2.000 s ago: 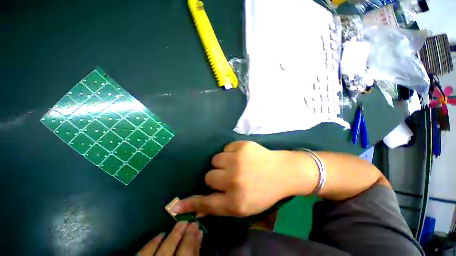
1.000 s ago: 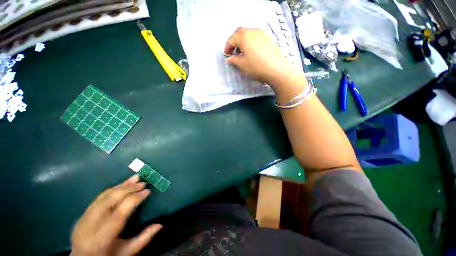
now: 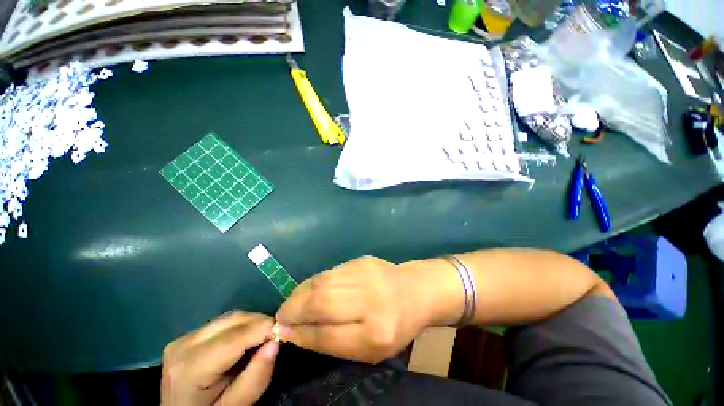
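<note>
My left hand [image 3: 218, 357] and my right hand [image 3: 349, 309] meet at the fingertips near the bench's front edge. They pinch a tiny pale part [image 3: 276, 333] between them, probably an adhesive-backed square; it is mostly covered by the fingers. Just beyond, a narrow green PCB strip [image 3: 275, 273] lies on the bench, its near end hidden by my right hand. A white square pad [image 3: 258, 254] covers its far-end cell. A green PCB panel [image 3: 217, 181] with bare gridded cells lies farther off to the left.
A white blister tray [image 3: 429, 107] lies beyond my hands, with a yellow utility knife [image 3: 316, 107] at its left. Blue-handled cutters [image 3: 587, 194] lie right. Loose white liners [image 3: 55, 127] are heaped left, below stacked trays [image 3: 159, 32]. Clear bags [image 3: 611, 79] stand beyond the cutters.
My right hand has come back from the blister tray to my left hand, and both now pinch a small part. My left hand has left the strip. The camera view has shifted.
</note>
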